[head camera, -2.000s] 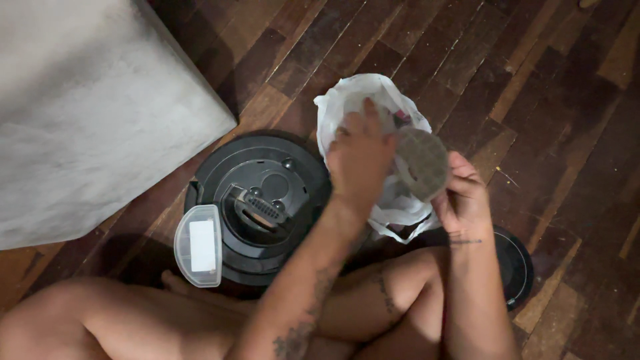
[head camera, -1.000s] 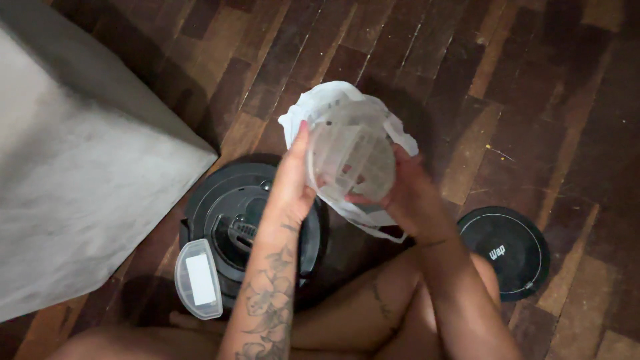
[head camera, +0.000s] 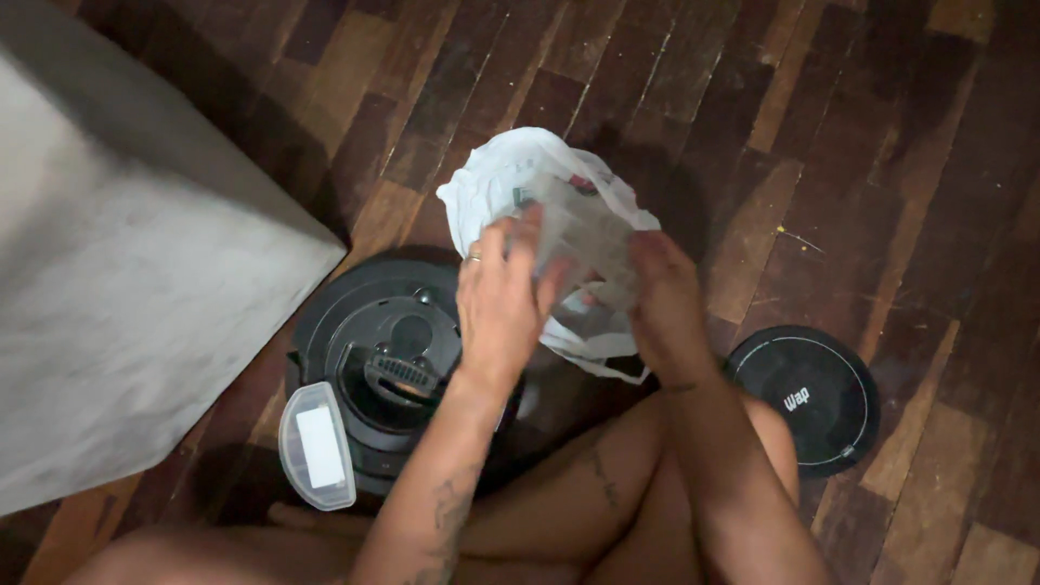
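Observation:
A translucent plastic container (head camera: 589, 244), blurred by motion, is over the mouth of a white plastic bag (head camera: 487, 175). My right hand (head camera: 668, 301) grips its right side. At its left side is my left hand (head camera: 504, 284), fingers spread and thumb towards it; whether they touch is unclear. Below and left of the bag lies the round black body of a robot vacuum (head camera: 325, 317), its inner compartment exposed. A clear D-shaped plastic piece with a white rectangle (head camera: 317, 447) rests at its lower left edge. The round black Wap cover (head camera: 804, 402) lies beyond my right forearm.
A large pale grey block-like surface (head camera: 162, 284) fills the left side, its corner close to the vacuum. Dark wooden parquet (head camera: 894, 203) surrounds everything, with small bits of debris on it. My crossed bare legs are at the bottom.
A second ago both hands held the container over the bag; my left hand's fingers have since shifted to a spread pose beside it. The round cover, mostly hidden two seconds ago, now shows more.

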